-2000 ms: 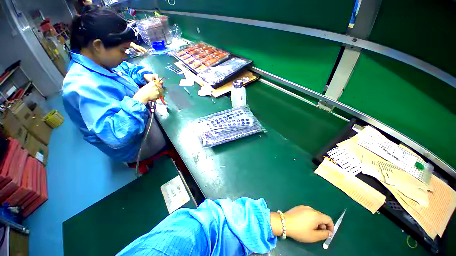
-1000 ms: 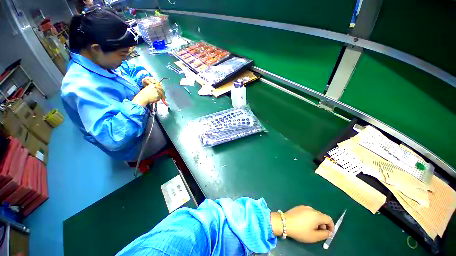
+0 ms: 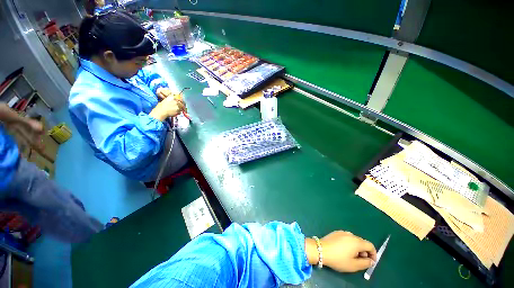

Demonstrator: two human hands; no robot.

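Observation:
My left hand [image 3: 346, 252], bare and with a bead bracelet at the wrist, rests low over the bench at bottom centre-right. Its fingers are curled, with the fingertips at the middle of thin silvery-white tweezers [image 3: 377, 260] and seemingly pinching them. The tweezers' pointed end is towards the top and the blunt end towards the bottom. The thumb's hold is partly hidden. My right hand is out of the picture.
Sticker sheets [image 3: 394, 211] lie on a black tray [image 3: 452, 241] at right. A bagged parts tray [image 3: 260, 142] and white bottle [image 3: 269, 107] stand mid-bench. A seated neighbour [image 3: 115, 121] works at left; another person [image 3: 39, 185] is in the aisle.
A person has come into view in the aisle at the left edge. The neighbour's head and hands have shifted slightly. My left hand and the tweezers have not visibly moved.

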